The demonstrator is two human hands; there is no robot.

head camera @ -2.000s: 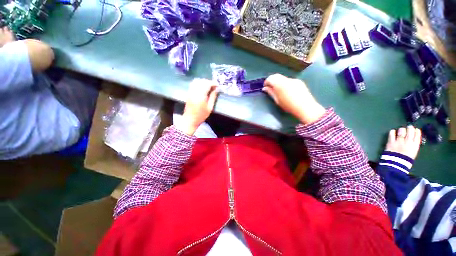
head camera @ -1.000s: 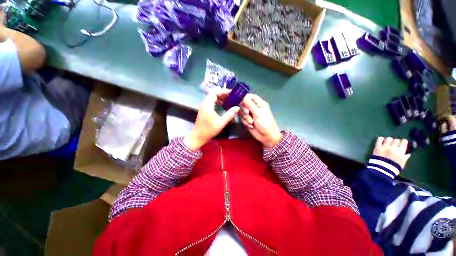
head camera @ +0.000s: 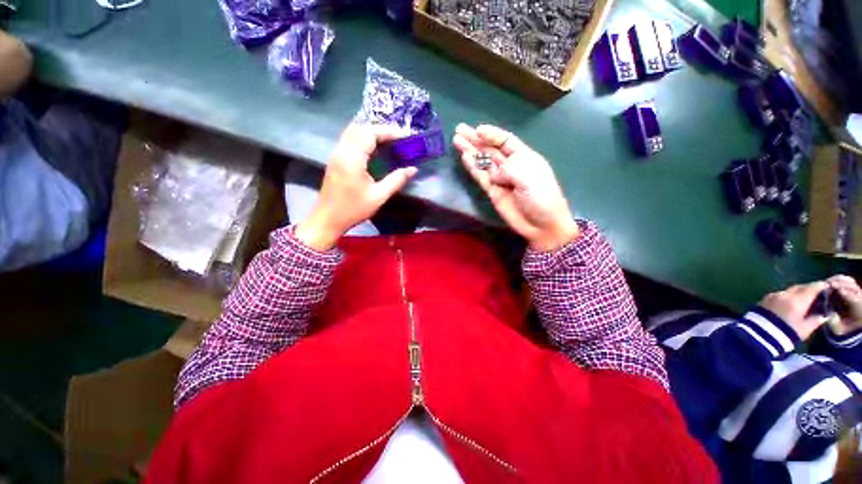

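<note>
My left hand (head camera: 354, 180) holds a dark purple housing (head camera: 418, 147) by its left end, above the bench's near edge. A clear crinkled plastic bag (head camera: 392, 97) lies against the housing's far side. My right hand (head camera: 518, 182) is turned palm up to the right of the housing, apart from it. A small silver-grey button piece (head camera: 484, 162) rests at its fingers. The parts carton (head camera: 491, 60), full of silver-grey pieces, stands beyond my hands.
Bagged housings (head camera: 301, 55) lie at upper left. Fitted housings (head camera: 645, 129) stand at right, others in clusters beyond. A smaller carton (head camera: 825, 200) is at far right. A waste carton (head camera: 142, 274) with clear bags is below left. A neighbour's hands (head camera: 803, 304) are at right.
My hands have moved apart; the right hand has opened palm up, showing the button piece. The housing has tilted flatter. The view has shifted, and the neighbour's hand has left the bench.
</note>
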